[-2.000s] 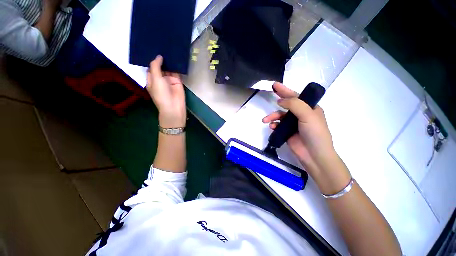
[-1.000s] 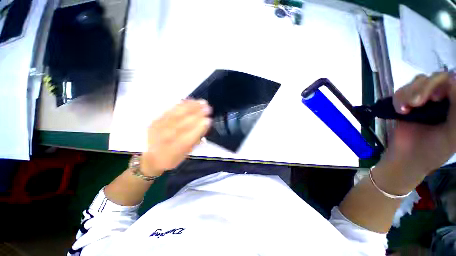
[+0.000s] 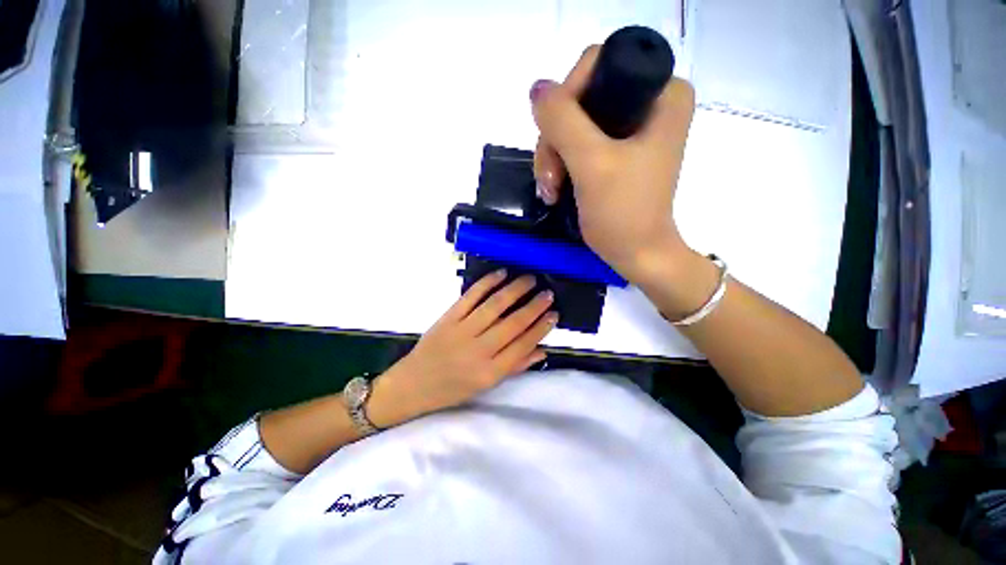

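Note:
A glossy black display panel (image 3: 505, 177) lies on the white sheet near the table's front edge. The blue cleaning roller (image 3: 530, 251) lies across the panel. My right hand (image 3: 623, 166) is closed around its black handle, which points up toward the camera. My left hand (image 3: 492, 336) rests with its fingertips on the panel's near part, just below the roller, and grips nothing. The hands and roller hide much of the panel.
The panel stack (image 3: 149, 99) lies at the left with yellow tabs on its edge. White carrier sheets stand at the far left (image 3: 28, 199) and the right (image 3: 960, 221). A faint clear rectangle (image 3: 761, 61) lies at the far right of the white sheet (image 3: 331, 237).
The panel, taken from the stack side, now lies straighter on the sheet. The roller has moved left from the right side onto it. My left hand has moved onto the panel's near part.

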